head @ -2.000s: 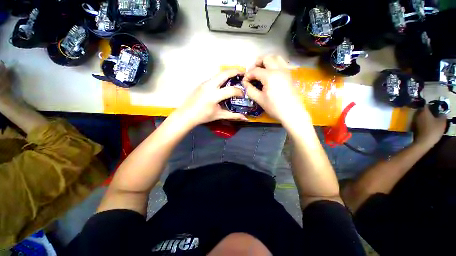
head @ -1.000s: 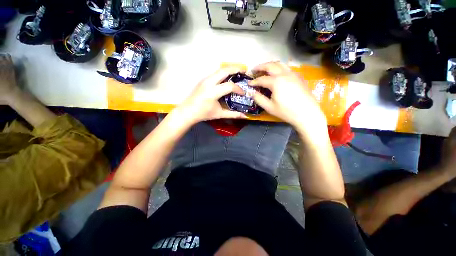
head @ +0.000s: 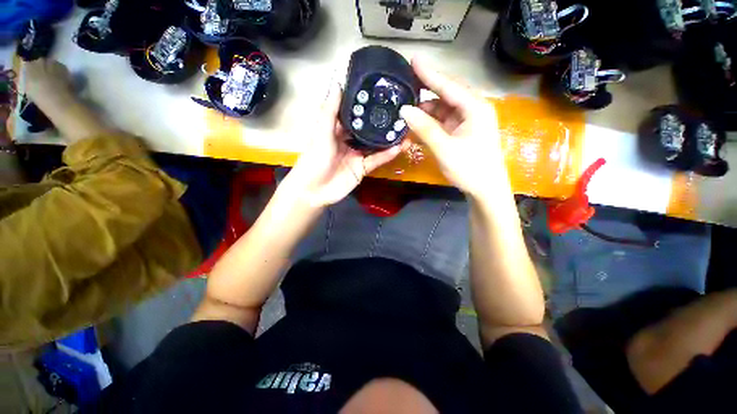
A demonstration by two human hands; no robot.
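A black ball-shaped camera unit (head: 378, 99) is held up over the bench's front edge, its lens face plate (head: 380, 113) turned up, with a central lens and several pale round LEDs. My left hand (head: 330, 154) holds the shell from its left and lower side. My right hand (head: 452, 125) is at the right side, with a fingertip at the face plate near the LEDs; its other fingers are bent beside the shell. The back of the unit and its circuit board are hidden.
Part-finished camera units (head: 241, 85) stand at the back left, others (head: 583, 74) at the back right. A metal bench fixture (head: 414, 20) is at centre rear. A red tool (head: 572, 206) hangs at the bench edge. People's arms (head: 61, 101) show at both sides.
The unit has been turned over, from circuit board up to lens face up, and raised away from me. My left hand now cups it from below left. The neighbour's right-side hand has left the bench.
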